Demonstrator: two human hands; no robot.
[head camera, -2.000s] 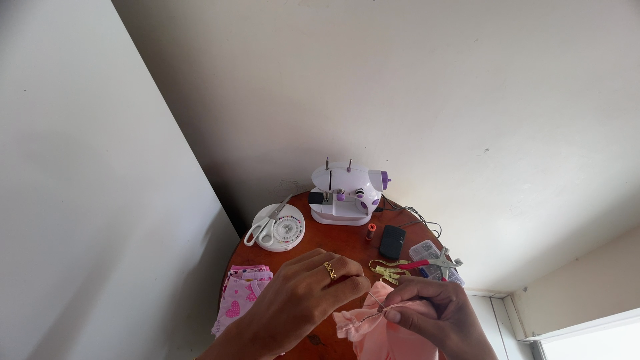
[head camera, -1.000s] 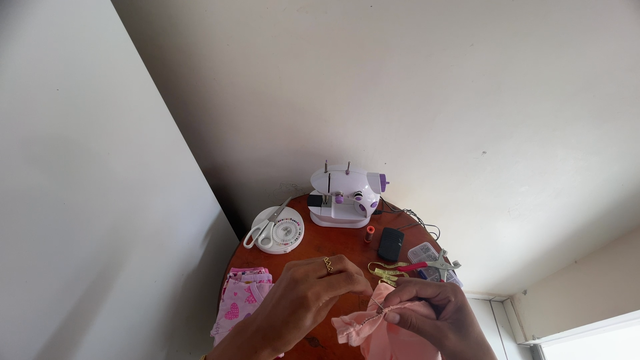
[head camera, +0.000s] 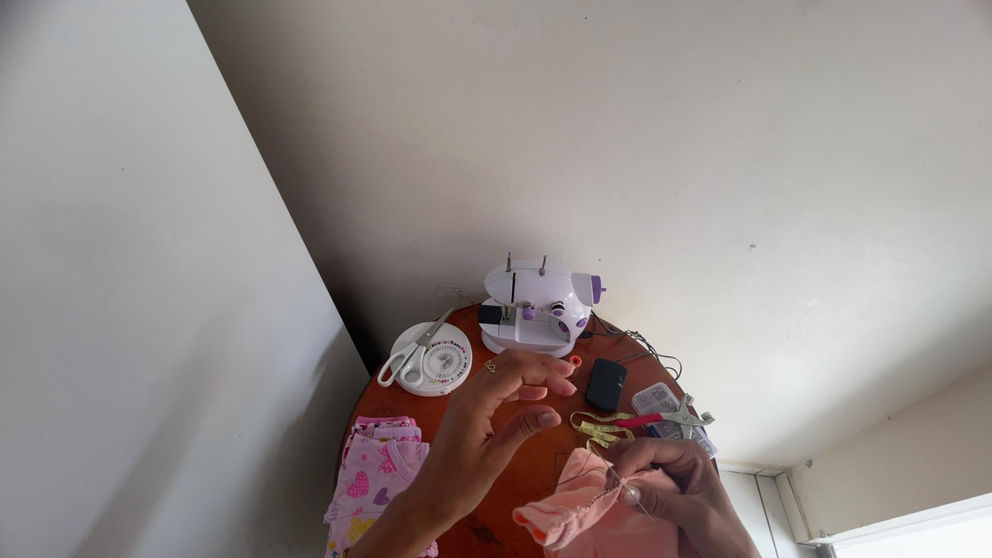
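Observation:
Peach fabric (head camera: 601, 511) with a gathered edge hangs from my right hand (head camera: 674, 484), pinched between thumb and fingers. A thin needle (head camera: 637, 502) or pin shows at the pinched spot, beside the thumb. My left hand (head camera: 508, 418), with a gold ring, is raised above the table to the left of the fabric. Its thumb and fingers are apart, and no object shows between them. A fine dark thread seems to run near the fabric's upper edge; its ends are hard to make out.
A white and purple mini sewing machine (head camera: 539, 310) stands at the back of the round wooden table (head camera: 387, 399). Around are scissors (head camera: 415, 356) on a pin wheel (head camera: 446, 363), a black pedal (head camera: 606, 384), thread spool (head camera: 575, 363), tape measure (head camera: 601, 428), pliers (head camera: 674, 418), plastic box (head camera: 657, 399) and folded printed clothes (head camera: 380, 480).
My left hand has opened and lifted a little, its thumb now spread from its fingers. My right hand still holds the peach fabric in much the same place.

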